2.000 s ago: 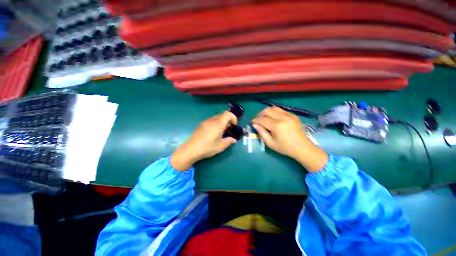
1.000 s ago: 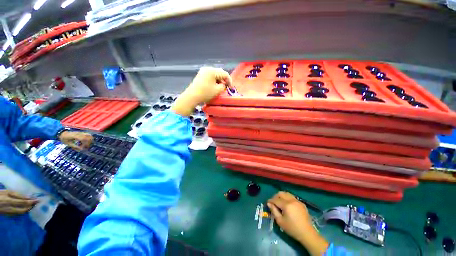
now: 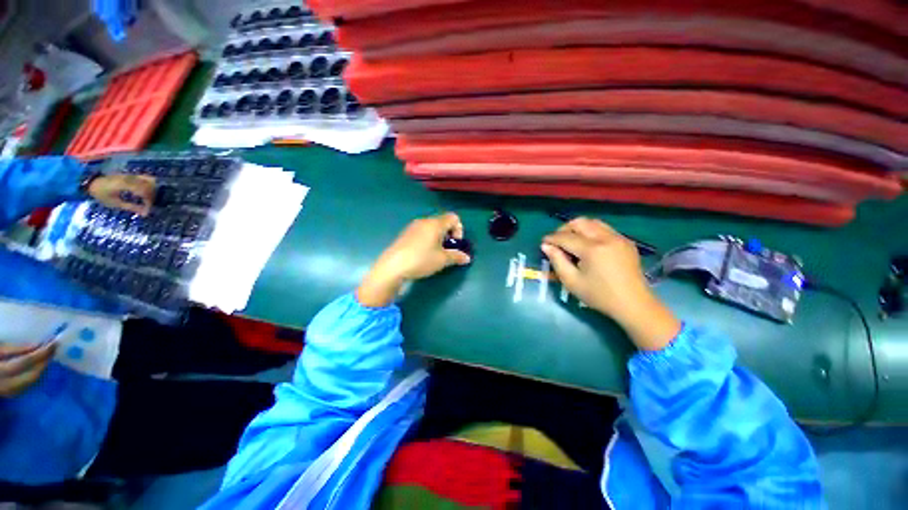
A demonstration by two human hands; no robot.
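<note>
My left hand (image 3: 418,251) holds a black round display module (image 3: 458,244) between thumb and fingertips, over the green mat. Another black round module (image 3: 503,225) lies on the mat between my hands. My right hand (image 3: 597,264) rests at the right end of the yellow and white test flex (image 3: 532,275); its fingertips are bent, and whether they grip the flex cannot be told. A grey ribbon cable (image 3: 694,258) runs from beside my right hand to the driver test board (image 3: 757,279).
A stack of red foam trays (image 3: 617,110) stands behind my hands. A slim black stick lies behind my right hand. White paper (image 3: 244,239), clear blister trays (image 3: 149,239) and a white blister tray (image 3: 289,127) are at left. Another person's hand (image 3: 124,192) is over the clear trays. A black cord (image 3: 864,329) curves at right.
My left hand has come down from the top of the foam stack to the mat with a black module. One module remains lying between the hands. The view has tilted down.
</note>
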